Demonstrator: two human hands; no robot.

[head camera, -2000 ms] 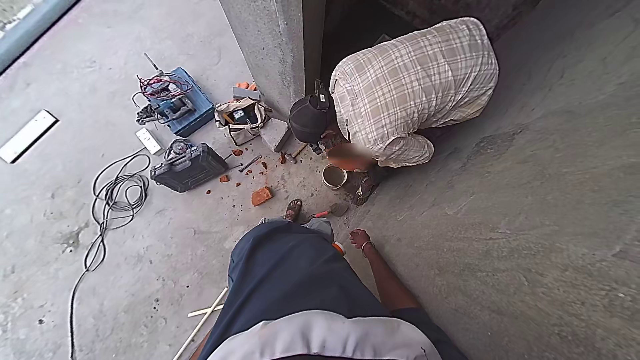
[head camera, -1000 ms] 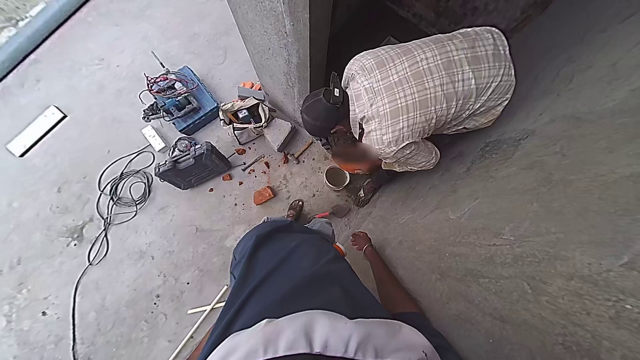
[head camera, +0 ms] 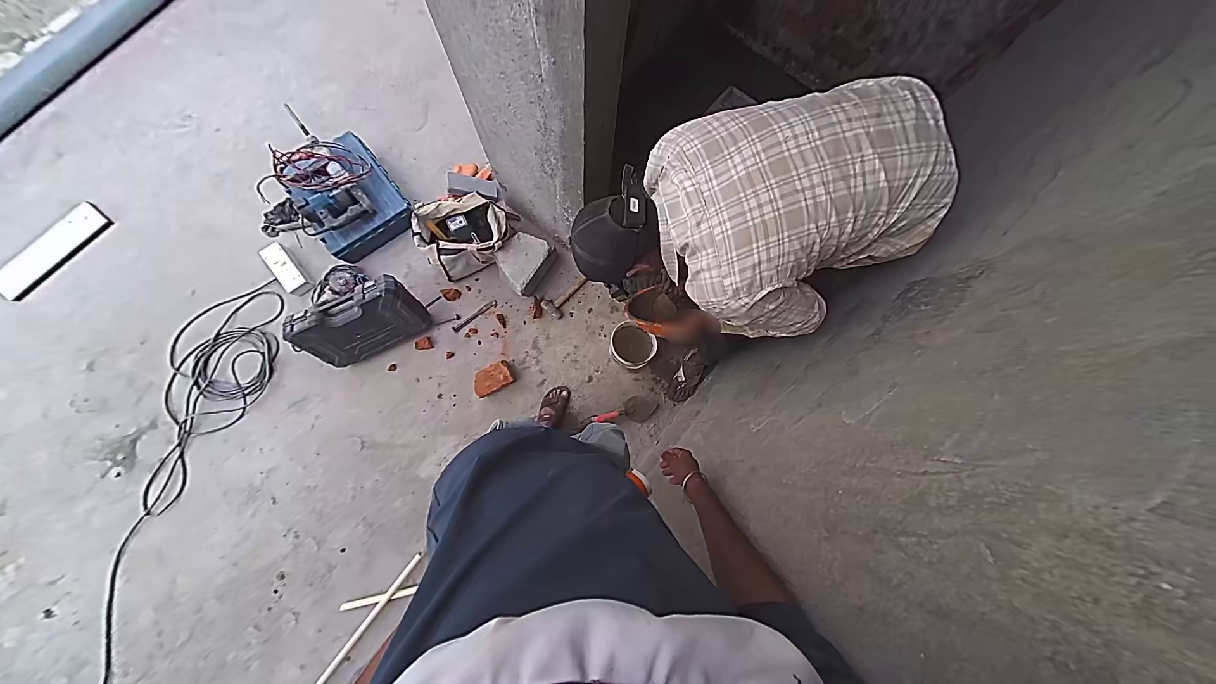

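My right hand (head camera: 678, 465), with a metal bangle on the wrist, hangs beside my leg with its fingers curled; whether it holds anything cannot be made out. An orange object (head camera: 639, 483) shows close by it, partly hidden by my clothing. My left hand is out of view; only a sliver of that arm shows at the bottom edge. Past my feet lies a trowel (head camera: 638, 408) with a red handle. Beyond it a small bucket (head camera: 634, 345) stands beside a crouching co-worker (head camera: 807, 204) in a plaid shirt, who bends over an orange-rimmed pan (head camera: 655, 309).
A concrete pillar (head camera: 532, 104) rises ahead. Left of it are a tool bag (head camera: 463, 233), a concrete block (head camera: 524, 263), a hammer (head camera: 562, 299), a brick piece (head camera: 494, 378), a black case (head camera: 356, 321), a blue case (head camera: 370, 195), a coiled cable (head camera: 223, 366) and pale strips (head camera: 378, 608).
The co-worker's head and arm have shifted a little, and the orange-rimmed pan shows more plainly beside the bucket. My right hand stays at my side.
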